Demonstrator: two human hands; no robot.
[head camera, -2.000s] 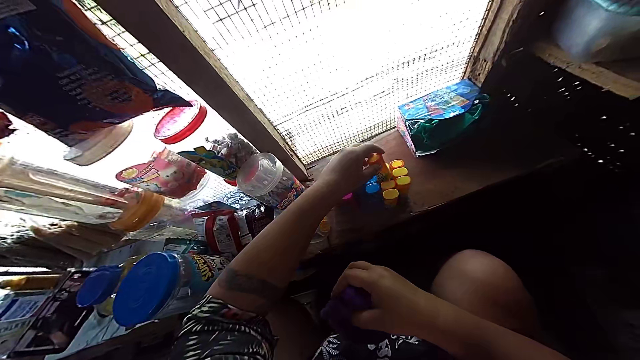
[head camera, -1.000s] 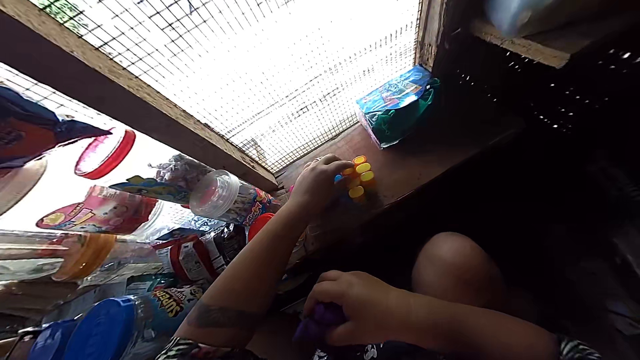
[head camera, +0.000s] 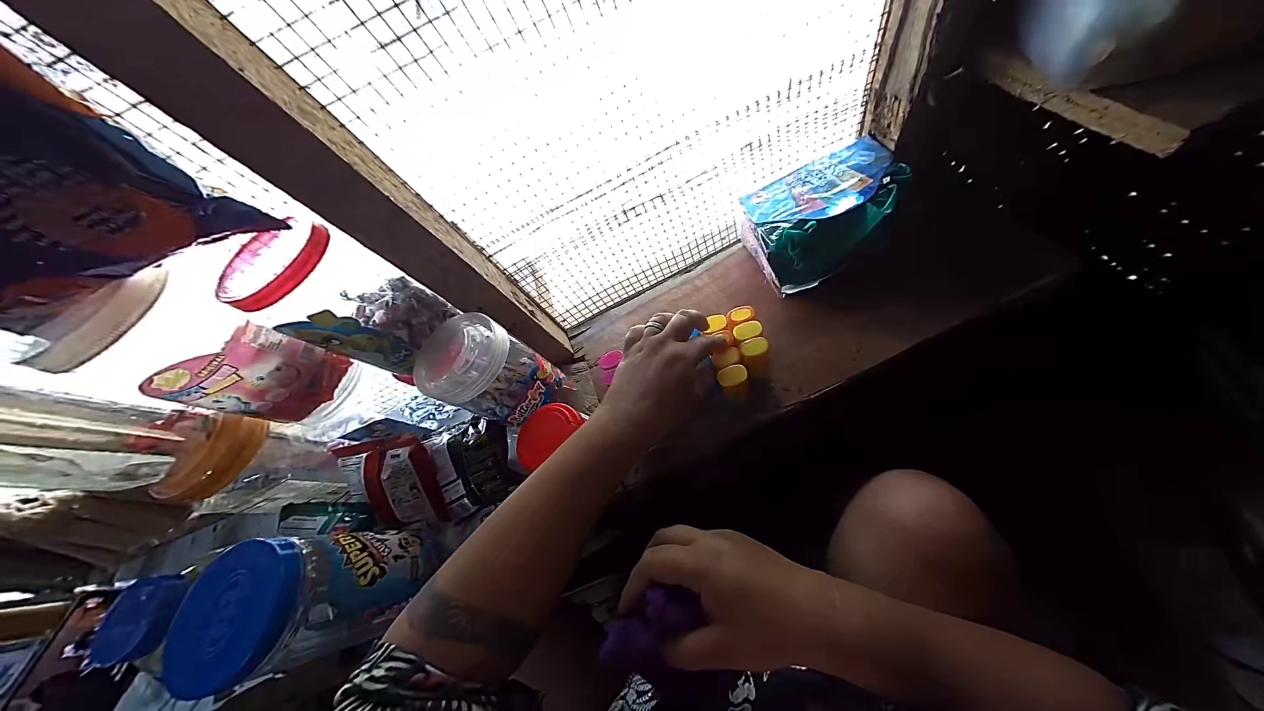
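Note:
Small round-edged containers with yellow and orange tops (head camera: 754, 348) stand grouped on the wooden shelf (head camera: 820, 341). My left hand (head camera: 662, 365) reaches over the left side of this group, its fingertips at a blue piece (head camera: 695, 334) and an orange one; whether it grips either is hidden. A pink piece (head camera: 610, 363) lies just left of that hand. Lower down, near my lap, my right hand (head camera: 726, 597) is closed around a soft-looking purple item (head camera: 652, 622), partly covered by the fingers and palm.
A blue printed pack with green material (head camera: 825, 212) stands behind the group, by the wire mesh (head camera: 632, 148). On the left are a clear candy jar (head camera: 464, 360), a red lid (head camera: 549, 435), snack packets (head camera: 400, 479) and blue-lidded jars (head camera: 235, 617). My knee (head camera: 913, 533) is at lower right.
My left hand has shifted from the orange piece at the back of the group to the group's left side, over the blue pieces. The right hand keeps the purple item. The view has turned somewhat.

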